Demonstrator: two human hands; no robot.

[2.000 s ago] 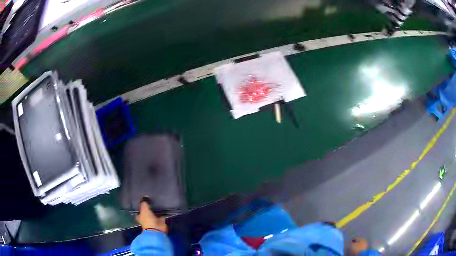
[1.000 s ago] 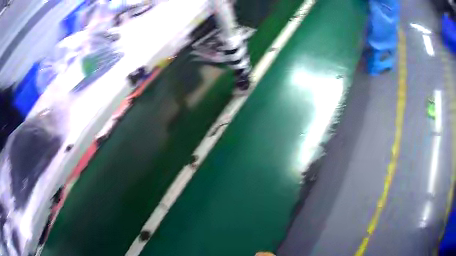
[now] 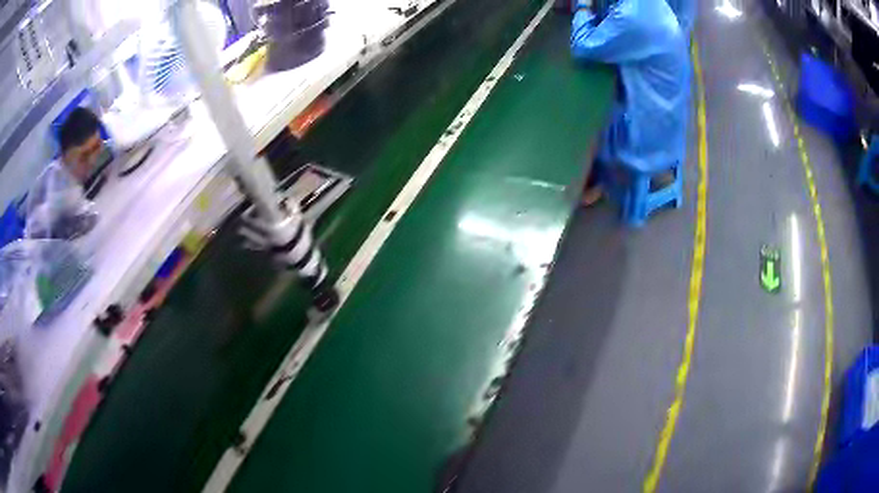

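Note:
Neither my left hand nor my right hand is in the picture. What lies nearest in front of me is the glossy green bench surface [image 3: 386, 385], running from the bottom up to the top right with bright light reflections on it. A pale rail [image 3: 390, 217] with small dark fittings runs along it. A white post with a black-and-white striped lower end [image 3: 301, 252] stands beside the rail. A flat light-edged frame or unit [image 3: 318, 190] lies behind the post; its details are blurred.
A person in blue [image 3: 651, 87] sits on a blue stool [image 3: 658, 195] at the bench's far right side. Another person [image 3: 63, 188] sits at the white bench [image 3: 145, 207] on the left. Blue bins [image 3: 827, 96] stand on the grey floor with yellow lines at the right.
The view has swung right and up along the line. The tablet stack, grey tray, red pieces and my hand have left the picture. The seated person in blue and the person at left now show.

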